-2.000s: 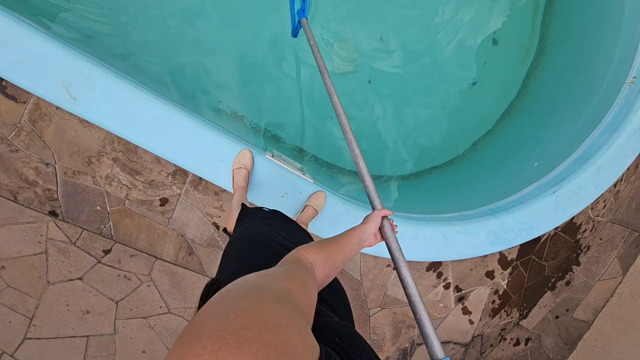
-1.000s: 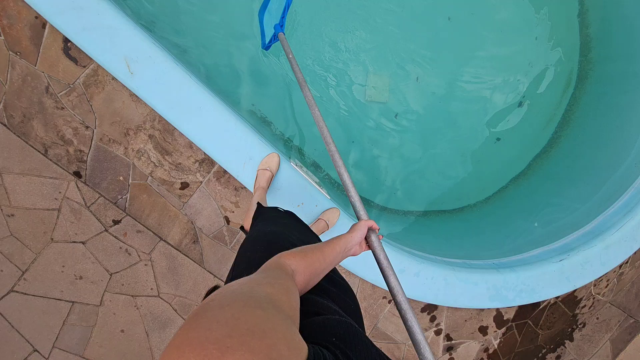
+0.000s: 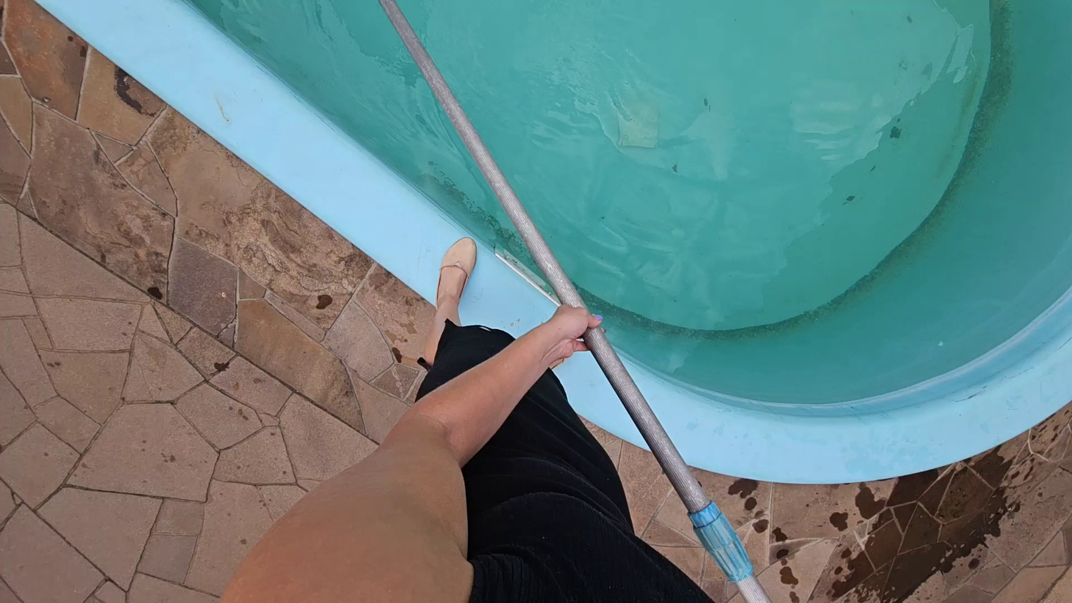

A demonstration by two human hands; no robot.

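My left hand (image 3: 573, 333) is closed around a long grey metal telescopic pole (image 3: 511, 201), over the pool's rim. The pole slants from the bottom right, over the rim and out above the water, leaving view at the top left. Its far end is out of view. Below my hand, a blue plastic locking collar (image 3: 720, 540) sits on the pole. My right hand is not in view. The green-tinted pool water (image 3: 754, 209) has dark specks and a pale square patch (image 3: 638, 126) in it.
A beige shoe (image 3: 457, 258) of mine stands on the light blue pool rim (image 3: 276, 151), beside a narrow white fitting (image 3: 526, 275). Black clothing (image 3: 544, 477) covers my legs. Irregular stone paving (image 3: 142, 444) surrounds the pool, with dark wet patches (image 3: 921, 536) at the lower right.
The blue frame at the pole's far end, seen in both earlier frames, is out of view now. The blue collar has come into view. My left hand keeps its hold; the view has shifted.
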